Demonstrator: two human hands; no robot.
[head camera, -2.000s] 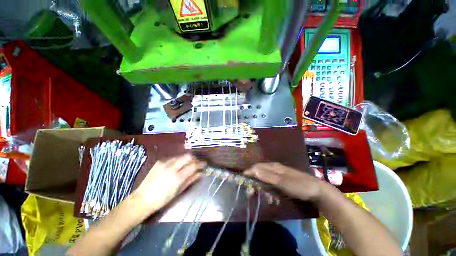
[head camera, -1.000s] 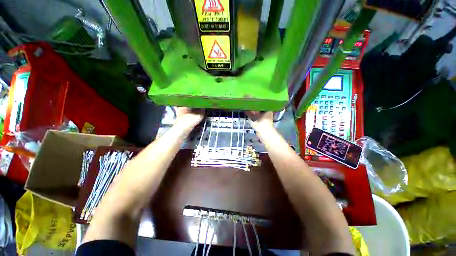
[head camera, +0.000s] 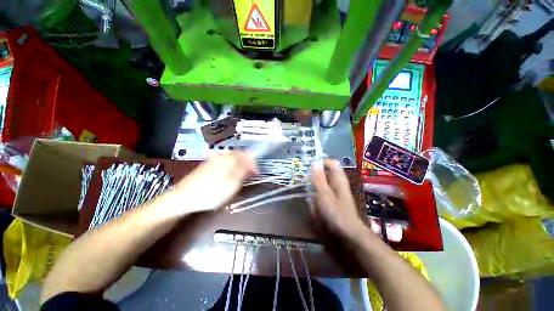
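Observation:
A slotted metal bar (head camera: 261, 240) lies near the front edge of the brown board, with several thin cables (head camera: 277, 273) hanging from it towards me. My left hand (head camera: 228, 176) is blurred beside the cable stack (head camera: 273, 170) at the press plate; pale streaks lie at its fingertips, and its grip is unclear. My right hand (head camera: 333, 194) is at the right of the stack, with blurred pale cables (head camera: 315, 146) at its fingers. Two or so loose cables (head camera: 267, 199) slant across the board between the hands. Another pale bar (head camera: 261, 126) lies on the steel plate under the green block.
The green press block (head camera: 255, 91) stands above the steel plate (head camera: 188, 143). A fanned cable pile (head camera: 124, 188) and an open cardboard box (head camera: 42, 182) are at left. At right are a phone (head camera: 396, 159), a red tray (head camera: 425, 225) and a white bin (head camera: 455, 261).
Both hands have come back from under the green block to the cable stack. The parallel cables running from the block to the stack no longer lie in their neat row. The front bar was set down earlier.

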